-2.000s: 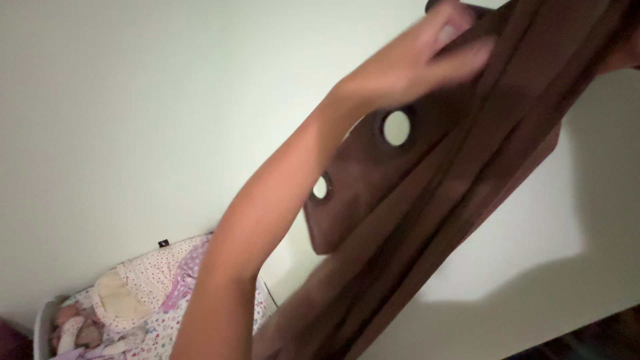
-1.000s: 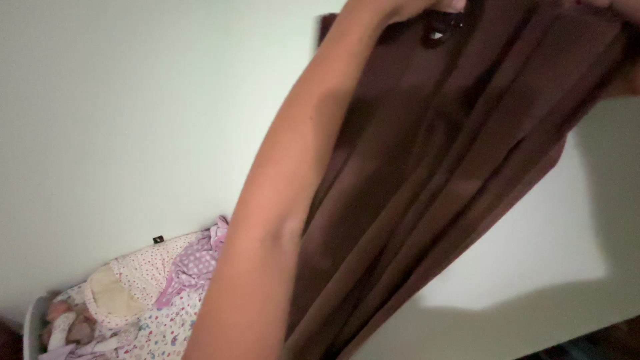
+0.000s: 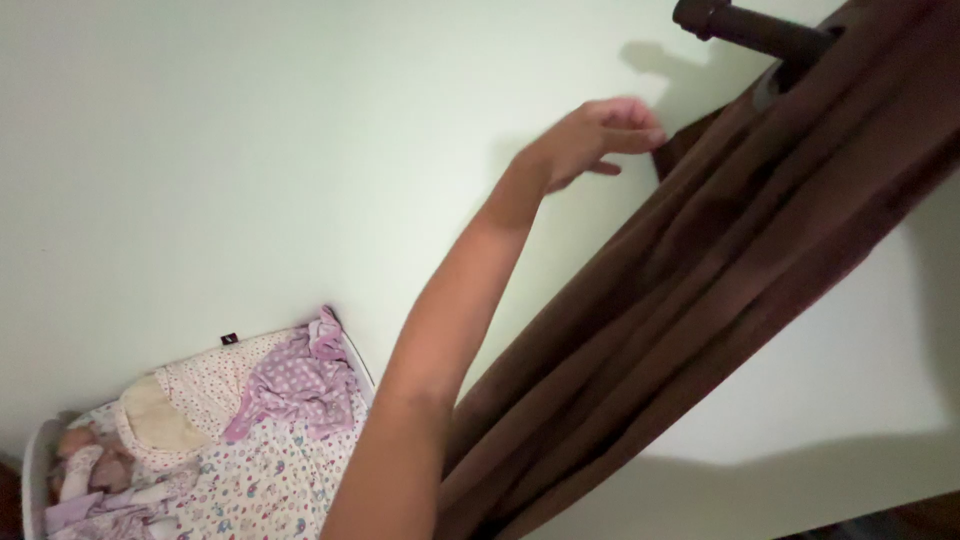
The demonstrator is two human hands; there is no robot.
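Note:
A brown grommet curtain (image 3: 690,277) hangs in long folds, running diagonally from the upper right to the lower middle. The dark curtain rod (image 3: 765,31) passes through a grommet, and its capped end sticks out beyond the fabric. My left hand (image 3: 607,142) is raised below and to the left of the rod's end. Its thumb and fingertips are at the curtain's outer edge, some fingers curled; whether they pinch the fabric is unclear. My right hand is out of view.
At the lower left, a bassinet (image 3: 31,480) against the wall holds a person (image 3: 105,469), a patterned sheet (image 3: 247,480), a dotted cushion (image 3: 169,412) and a purple polka-dot cloth (image 3: 300,382). A pale wall (image 3: 262,165) stands behind the curtain.
My left hand, high on the curtain before, is now at its outer edge. The rod's end has come into plain view. The fabric that spread out to the left is gathered closer. My other arm has left the view.

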